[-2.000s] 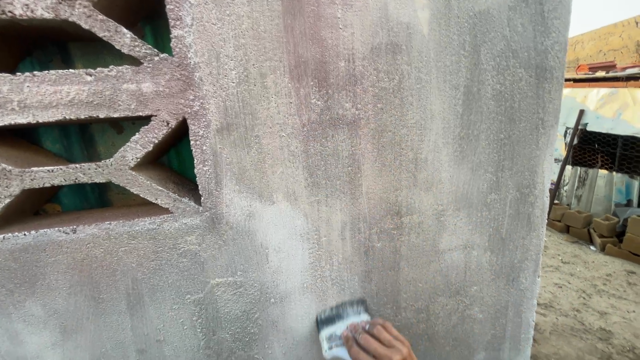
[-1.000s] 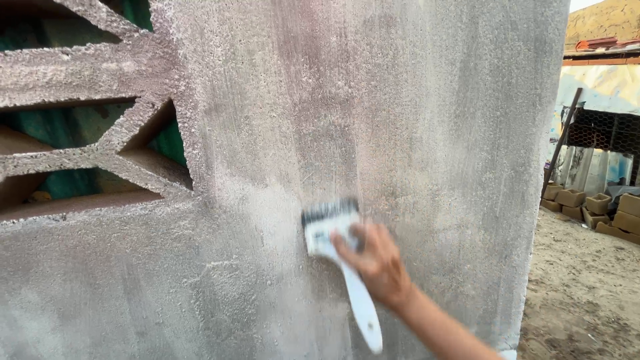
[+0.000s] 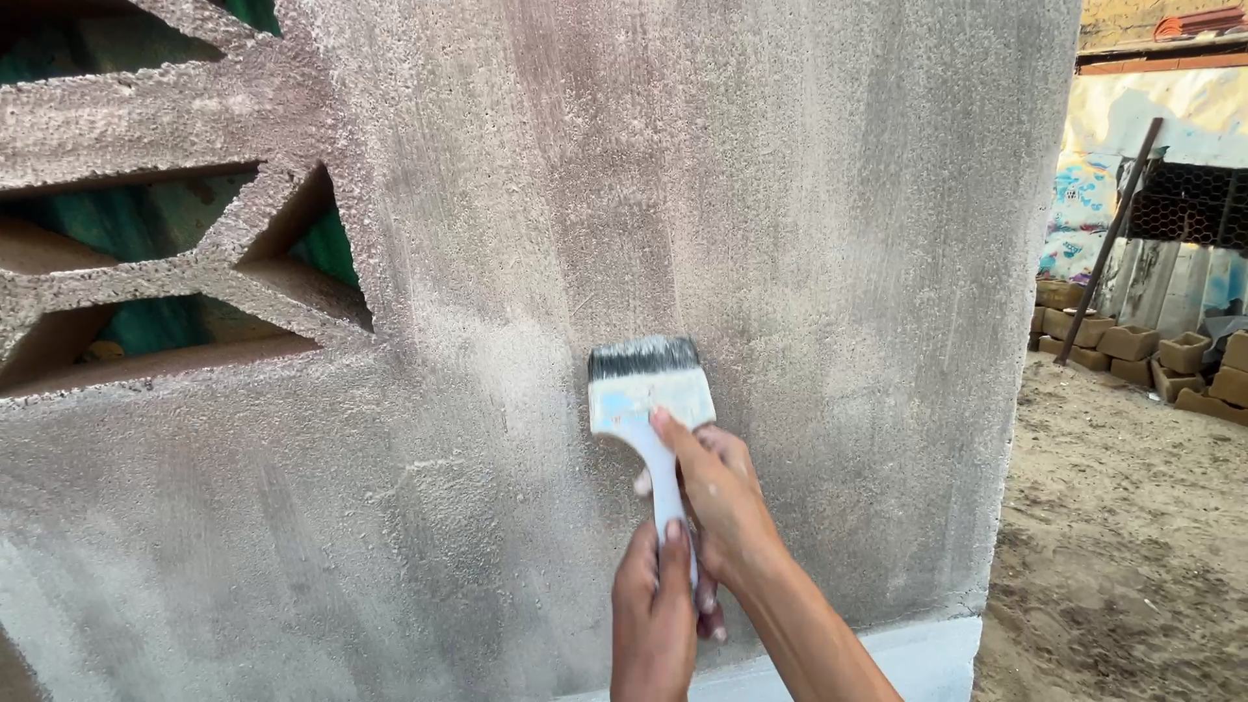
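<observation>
A wide flat paintbrush [image 3: 651, 390] with a white handle and dark, white-tipped bristles points up in front of a rough plastered wall [image 3: 468, 468]. My right hand [image 3: 717, 478] grips it at the neck, the thumb lying near the ferrule. Lower down, the fingers of my left hand [image 3: 658, 604] close around the handle's end. Whether the bristles touch the wall cannot be told. The wall bears streaky grey, white and reddish paint.
Patterned openings of a concrete breeze block [image 3: 185, 278] pierce the wall at left. Beyond the wall's right edge are sandy ground [image 3: 1111, 517], stacked hollow blocks [image 3: 1131, 341], a leaning metal bar [image 3: 1111, 239] and wire mesh [image 3: 1185, 203]. A white band [image 3: 921, 653] runs along the wall's foot.
The brush and my right hand rose from the bottom of the view, then came a little lower again. My left hand has come into view and taken hold of the handle.
</observation>
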